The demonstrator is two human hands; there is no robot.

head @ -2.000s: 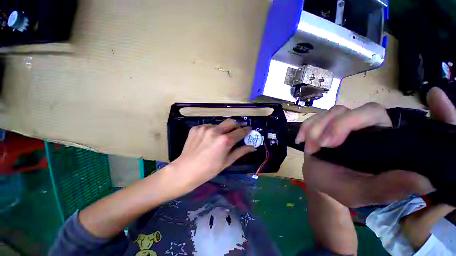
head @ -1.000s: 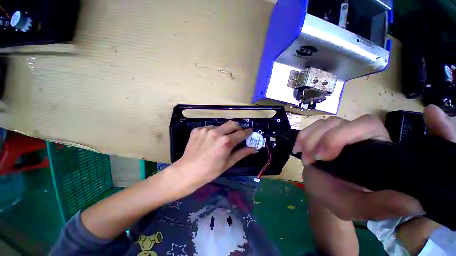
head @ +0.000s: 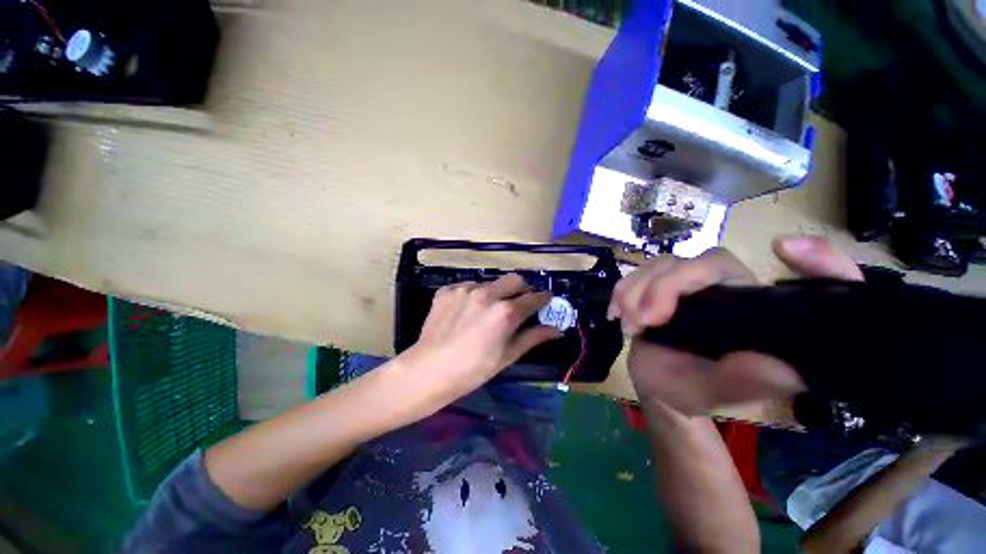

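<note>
A black plastic housing [head: 432, 314] with a slot-like handle along its far edge lies at the bench's near edge. A round white motor disc [head: 558, 314] sits in its right half, and red and dark lead wires [head: 582, 355] run from it towards me, ending in a small white connector. My left hand [head: 487, 330] lies on the housing, its thumb and fingers around the disc's left side. My right hand [head: 703, 325] grips a thick black electric screwdriver [head: 854, 330] held level at the housing's right end. The bit's tip is hidden.
A blue and silver screw feeder [head: 703, 135] stands beyond the housing to the right. Other black housings lie at the far left [head: 162, 54] and at the right [head: 876, 195]. A green mesh crate [head: 178, 400] is at the lower left. Another person's arm and pale sleeve [head: 843, 498] show at lower right.
The view has shifted, so bench things sit differently in frame. The screwdriver and my right hand have moved slightly left in the picture, nearer the disc. My left hand stays by the disc.
</note>
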